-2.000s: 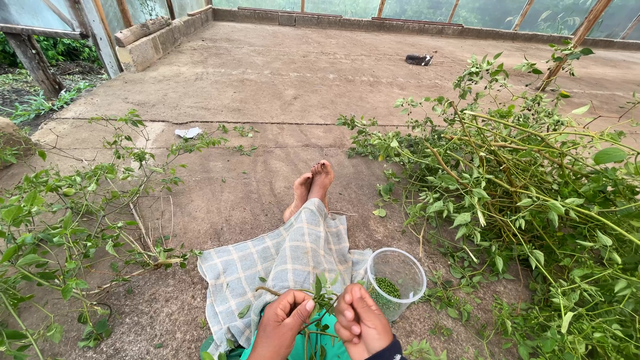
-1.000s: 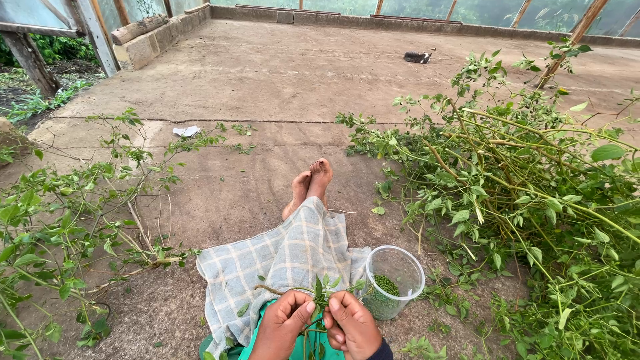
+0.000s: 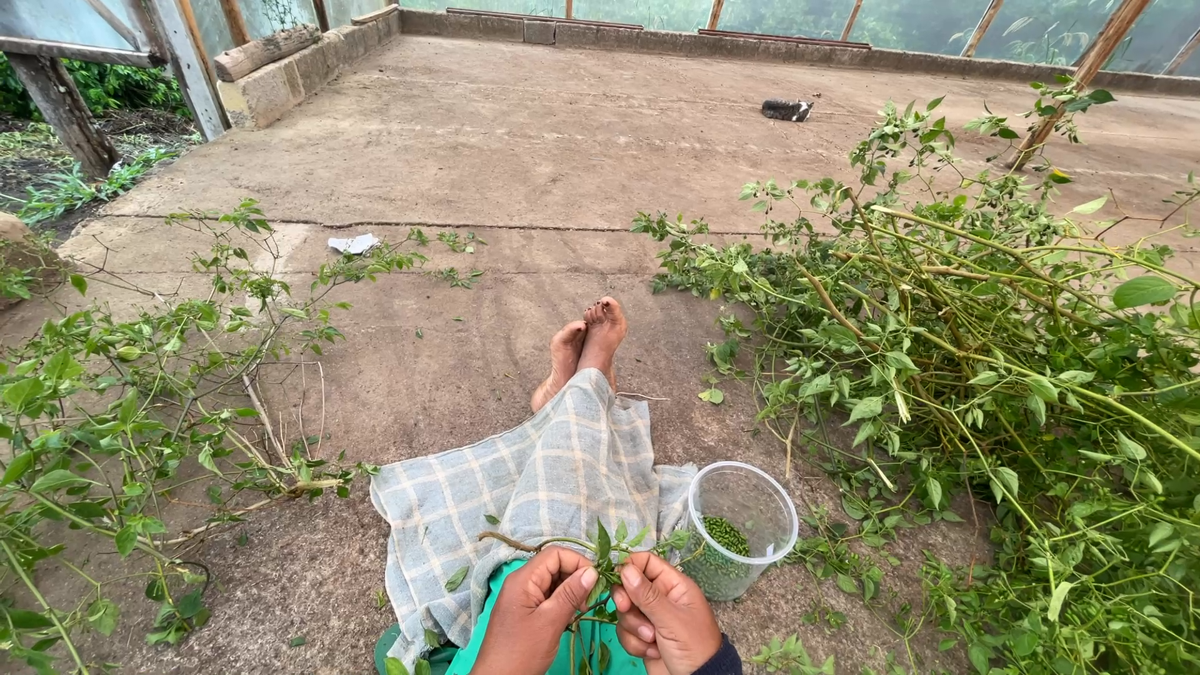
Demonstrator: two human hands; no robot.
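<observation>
My left hand [image 3: 539, 609] pinches a leafy green sprig [image 3: 605, 562] over my lap, its thin brown stem end pointing left. Close beside it, my right hand [image 3: 661, 609] has thumb and forefinger closed at the sprig's leaves; whether a berry is between those fingertips is too small to tell. A checked grey-blue cloth [image 3: 525, 469] covers my outstretched legs, with green fabric [image 3: 492, 600] below it. Just right of the cloth stands a clear plastic tub [image 3: 750, 525], partly filled with small round green berries [image 3: 724, 536].
Cut leafy branches [image 3: 937, 347] are heaped on the right, and more branches [image 3: 169, 422] lie at the left. My bare feet [image 3: 586, 347] rest crossed on the concrete floor [image 3: 469, 328]. A white scrap [image 3: 353, 244] and a dark object [image 3: 787, 110] lie farther off.
Two seconds ago my right hand was turned with its curled fingers up, a little away from the sprig; now its fingertips are at the leaves beside my left hand.
</observation>
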